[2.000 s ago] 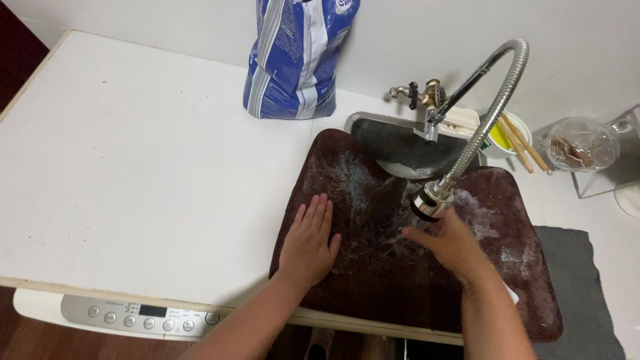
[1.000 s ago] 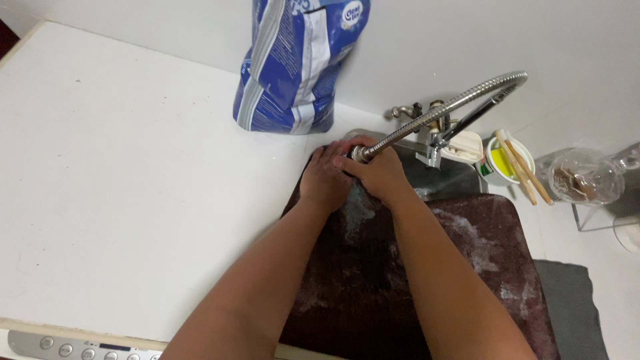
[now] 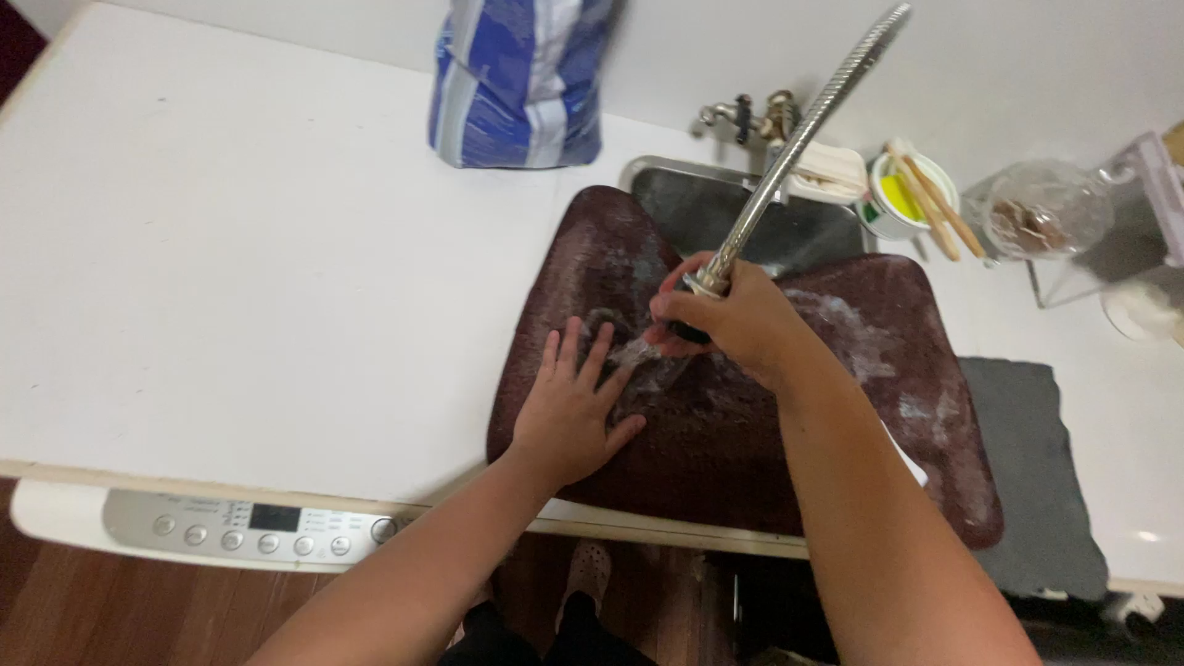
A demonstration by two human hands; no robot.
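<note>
A wet, dark maroon mat or cushion cover (image 3: 703, 444) with whitish streaks lies across the metal sink (image 3: 823, 242) and the counter's front edge; I cannot tell which it is. My left hand (image 3: 573, 407) rests flat on its left half, fingers spread. My right hand (image 3: 731, 319) grips the spray head (image 3: 689, 326) of the flexible metal faucet hose (image 3: 786, 153). Water runs from the head onto the maroon piece beside my left fingertips. The hose rises to the upper right.
A blue and white plastic bag (image 3: 523, 92) stands behind the counter's middle. Right of the tap (image 3: 772, 116) are a soap dish (image 3: 828, 173), a white tub (image 3: 902, 208) with wooden-handled tools and a clear container (image 3: 1045, 213). A grey cloth (image 3: 1036, 472) lies right. An appliance control panel (image 3: 250, 527) sits below the front edge.
Both hands were together at the back left of the maroon piece a second ago. Now they are nearer me and apart, the left one flat and the right one still on the spray head.
</note>
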